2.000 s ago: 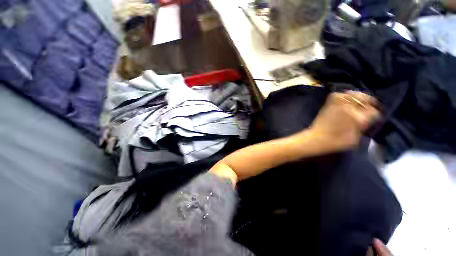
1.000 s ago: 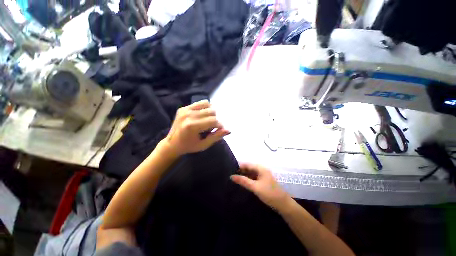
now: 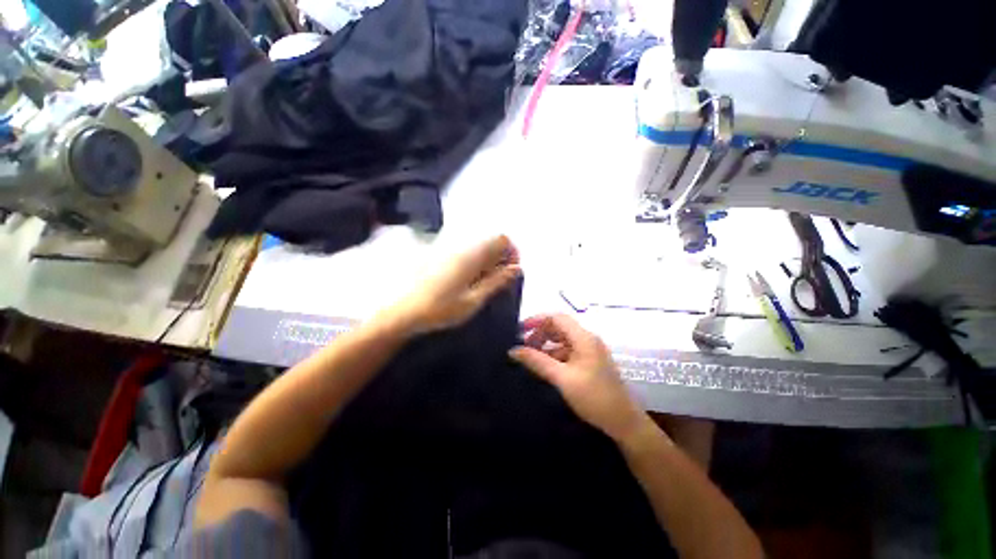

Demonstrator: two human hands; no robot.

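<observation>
A black garment piece [image 3: 459,404] hangs from the table's front edge over my lap. My left hand [image 3: 464,286] holds its upper corner, with the fingertips at the top edge. My right hand [image 3: 566,366] pinches the cloth's right edge a little lower, thumb and fingers together. Both hands are left of the sewing machine [image 3: 808,164], which is white with a blue stripe. The presser foot area [image 3: 694,227] under the lamp has no dark cloth in it.
A black garment pile [image 3: 360,109] lies at the back left. Thread snips [image 3: 778,313], black scissors [image 3: 827,286], a small metal attachment [image 3: 712,323] and a black tuft [image 3: 928,333] lie at the right. Another machine [image 3: 115,175] stands left. A red bin edge [image 3: 115,420] is below it.
The view has turned from the left-hand bin to the table. Since one second ago, the held cloth has come away from the pile, and my left hand has moved right, closer to my right hand.
</observation>
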